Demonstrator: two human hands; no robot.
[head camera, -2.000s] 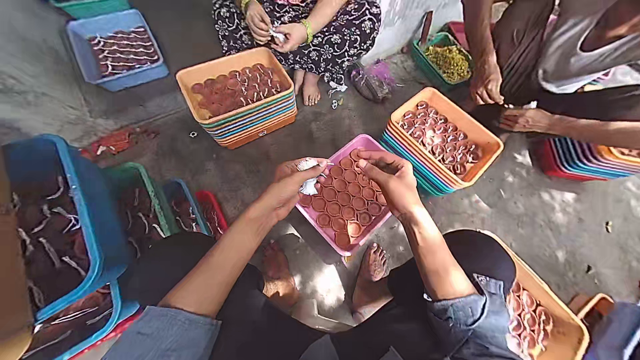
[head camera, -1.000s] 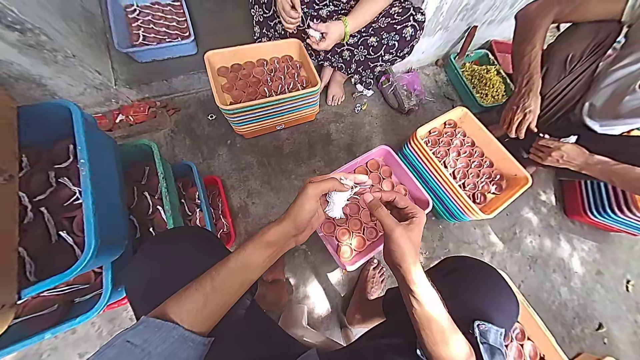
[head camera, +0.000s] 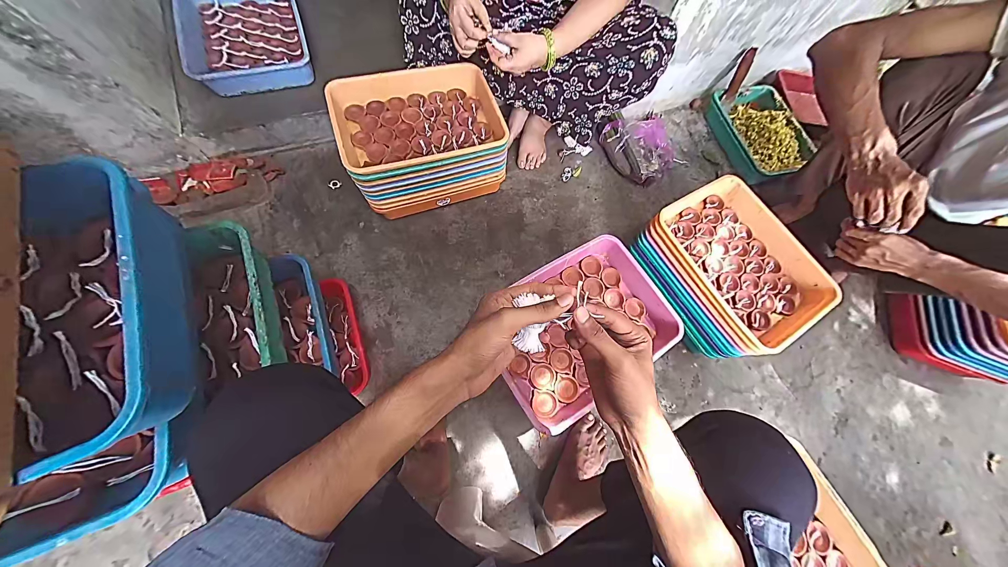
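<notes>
My left hand (head camera: 504, 331) holds a bunch of white cotton wicks (head camera: 529, 324) between thumb and fingers. Close beside it, my right hand (head camera: 618, 346) pinches the end of a few white wick strands (head camera: 573, 313). Both hands are over a pink plastic tray (head camera: 665, 307) on the floor between my feet. Rows of small round clay lamps (head camera: 561, 360) fill much of this tray, partly hidden by my hands. No wick can be made out in the visible lamps near its lower end.
Stacked orange-topped trays of lamps stand ahead (head camera: 413, 164) and at the right (head camera: 795, 331). Blue (head camera: 134, 315), green (head camera: 264, 315) and red (head camera: 354, 339) trays with wicked lamps line my left. Two people sit nearby, one ahead (head camera: 543, 63), one at right (head camera: 890, 189). A green tray (head camera: 720, 126) holds yellow-green material.
My hands were apart two seconds ago, the right one at the lamps. They have come together at the wick bunch. The view has shifted somewhat.
</notes>
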